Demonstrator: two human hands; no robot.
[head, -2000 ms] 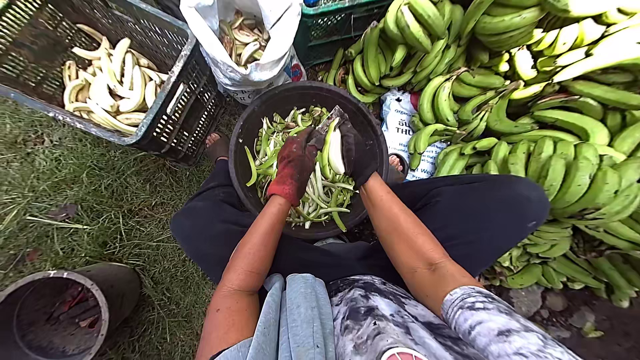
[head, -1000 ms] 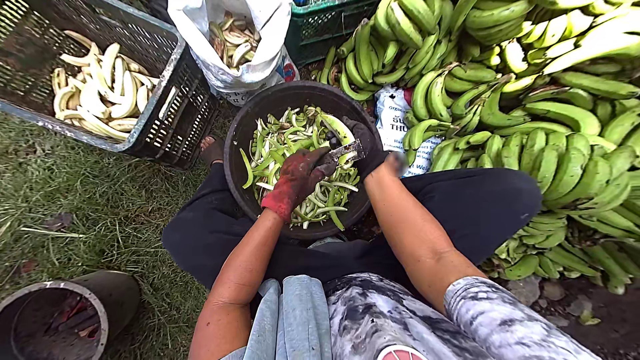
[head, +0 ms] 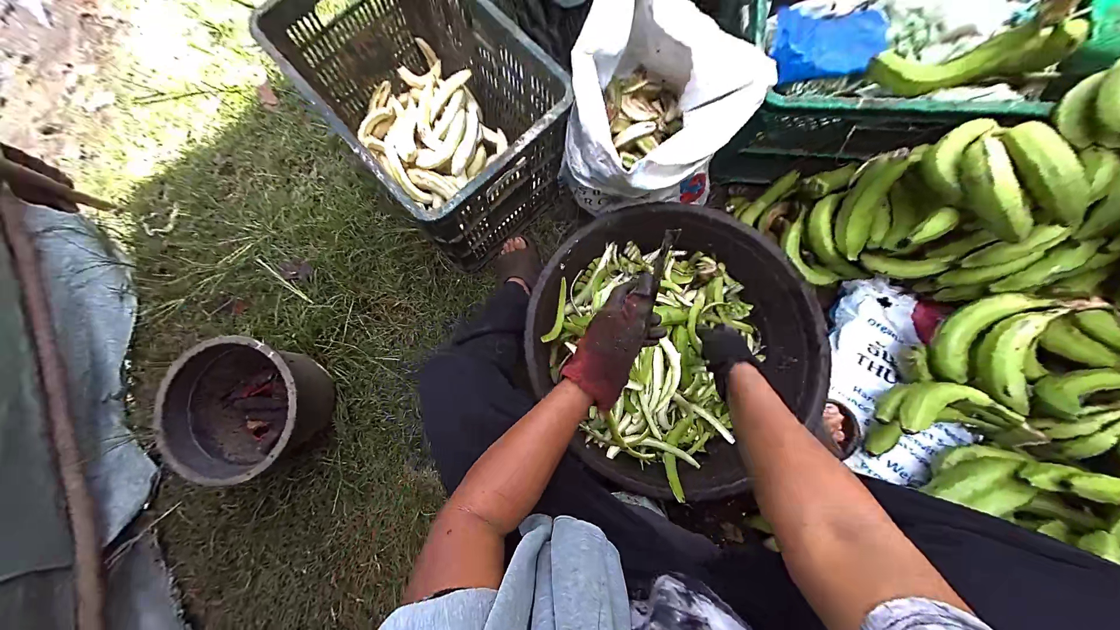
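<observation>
A round black tub (head: 792, 350) stands between my legs, holding a heap of green and whitish banana peel strips (head: 669, 376). Over the left side of the heap is my left hand (head: 617, 337) in a red and dark glove. It grips a dark bladed tool (head: 662, 262), whose narrow end points away from me; its exact kind is unclear. My right hand (head: 726, 352), in a black glove, reaches down to the peels on the right side of the tub. Its fingertips are partly hidden, and whether they hold anything does not show.
Peeled bananas (head: 437, 131) lie in a black plastic crate (head: 507, 188). Beside it stand a white sack (head: 726, 87) with pale pieces inside and a green crate (head: 875, 109). Green banana bunches (head: 989, 184) fill the right side. A round container (head: 302, 407) is on the grass at left.
My hands, together around a partly peeled green banana earlier, are now apart. My right hand has come down onto the peels, and that banana is no longer plain to see. The view has swung left.
</observation>
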